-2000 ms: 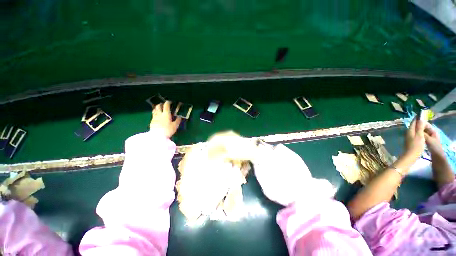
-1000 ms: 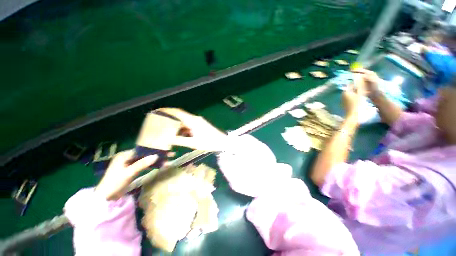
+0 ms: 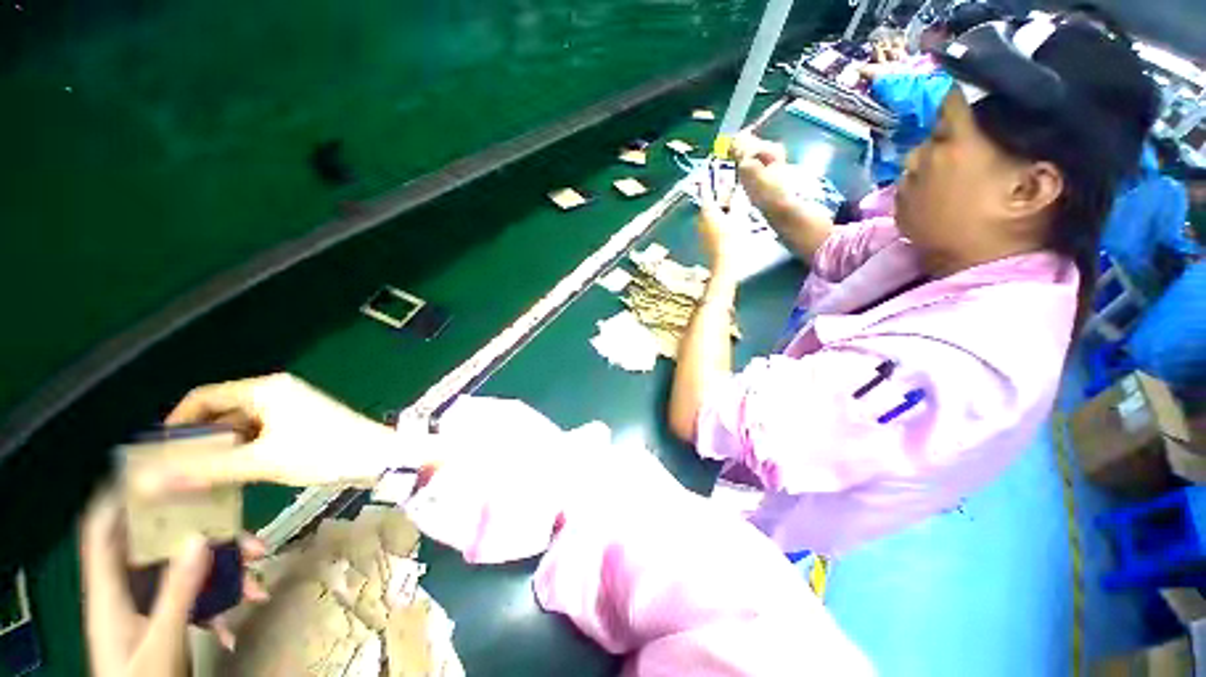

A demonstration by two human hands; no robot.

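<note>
A flat panel [image 3: 179,509] with a tan face and dark lower part is held up at the lower left. My left hand [image 3: 132,595] grips it from below, fingers around the dark part. My right hand [image 3: 284,430] holds its top edge, where a dark edge shows. A loose pile of ragged tan backing paper [image 3: 351,595] lies below and right of my hands. A window-frame piece [image 3: 403,311] lies on the green belt beyond my right hand.
A person in a pink smock and dark cap sits to my right, hands at a yellow-tipped item [image 3: 723,146]. Another tan paper pile [image 3: 661,311] lies before them. Tan panels [image 3: 569,199] lie on the belt. A pale edge strip [image 3: 529,318] divides belt and bench. Cardboard box [image 3: 1131,430] at far right.
The view has swung right, showing more of the neighbour. Both hands still hold the panel, now at the lower left of the picture. Two seconds ago my left hand was reaching over pieces on the belt.
</note>
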